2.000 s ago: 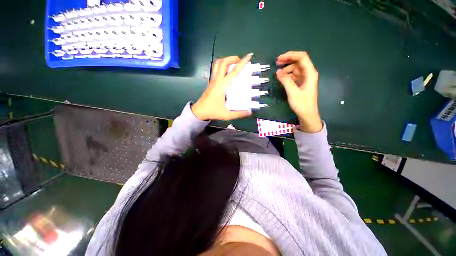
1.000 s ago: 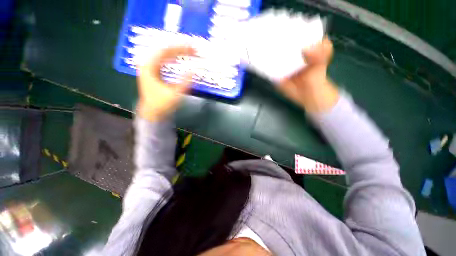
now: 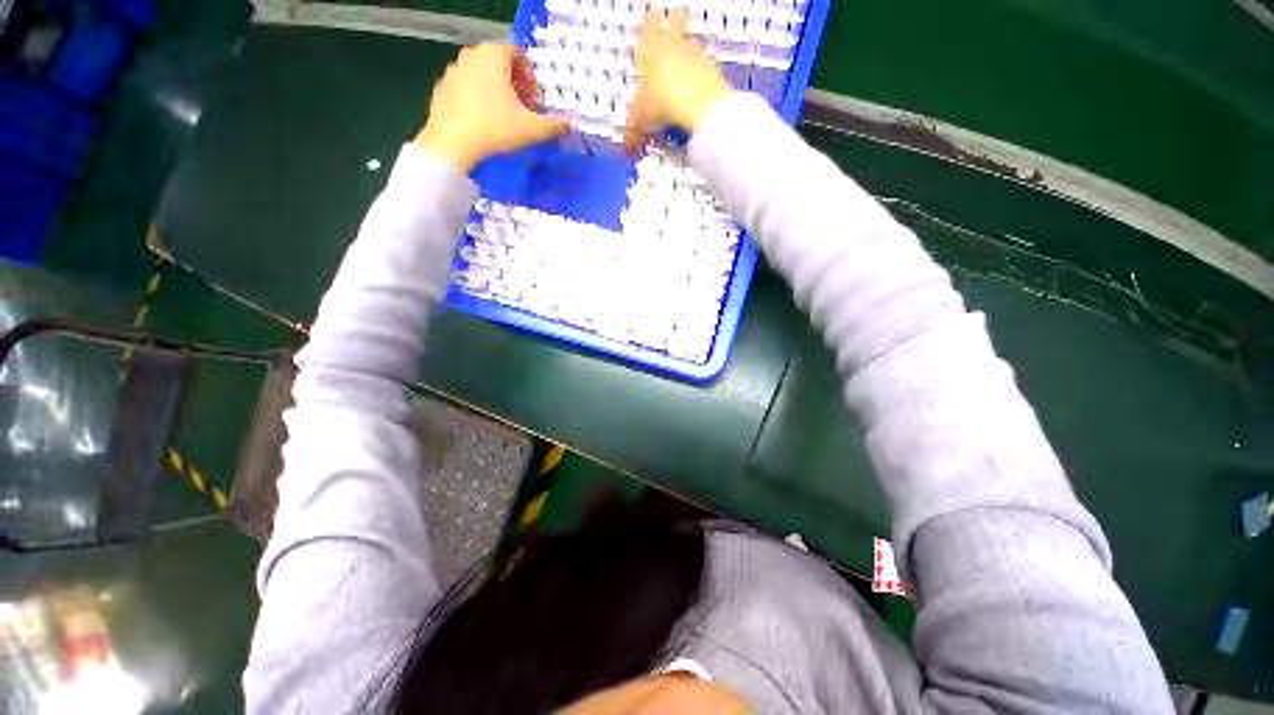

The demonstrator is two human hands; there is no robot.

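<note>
The blue tray [image 3: 650,363] lies at the top centre, filled with rows of small white units [image 3: 601,279]; a patch of its blue floor shows left of centre. My left hand [image 3: 489,109] is at the tray's left side, thumb and fingers against the left edge of a block of white units [image 3: 580,70]. My right hand [image 3: 674,81] is over the tray, fingers against the right side of the same block. The block is between my two hands, in or just over the tray. My fingertips are partly hidden among the white units.
A white sheet with red dots [image 3: 886,566] lies at the bench's near edge beside my right sleeve. A flat light-blue piece [image 3: 1232,629] and a blue scrap [image 3: 1256,514] are at the far right. A curved pale rail [image 3: 1090,189] runs behind the bench. A metal-framed chair [image 3: 140,349] stands at left.
The view has swung left, so the tray shows more fully. The white block moved from my right hand's side into the tray area. Both hands are now at its sides.
</note>
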